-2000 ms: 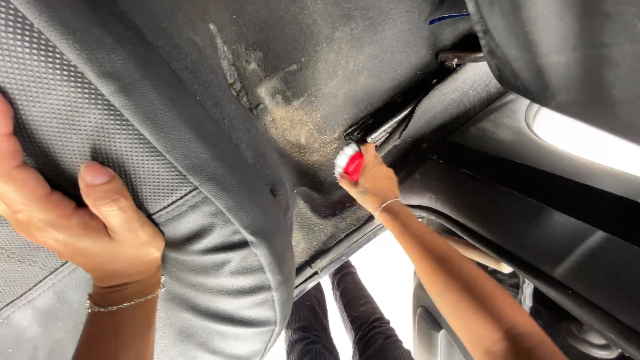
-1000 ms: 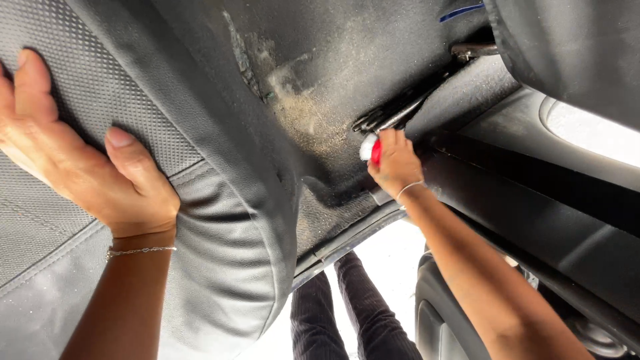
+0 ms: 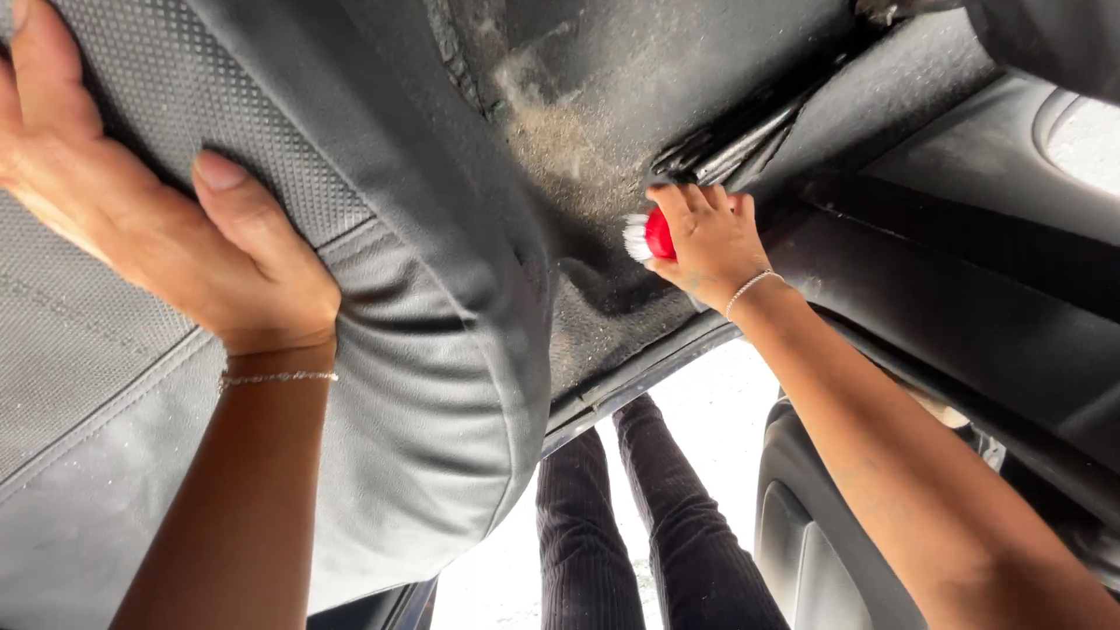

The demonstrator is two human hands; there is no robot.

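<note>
My left hand rests with its fingers spread on a perforated grey leather car seat and holds nothing. Gripped in my right hand is a scrub brush with a red body and white bristles, which face left. The brush is at the car's dark carpeted floor, just below a metal seat rail. Sandy dirt lies on the carpet up and left of the brush. My right palm and part of the brush body are hidden.
The door sill edges the floor. Past it are my legs in dark corduroy trousers on bright ground. A wheel stands at lower right, and dark interior trim runs along the right side.
My right hand has moved the brush relative to the seat rail, while gripping it throughout. My left hand stays on the seat. The view has shifted somewhat.
</note>
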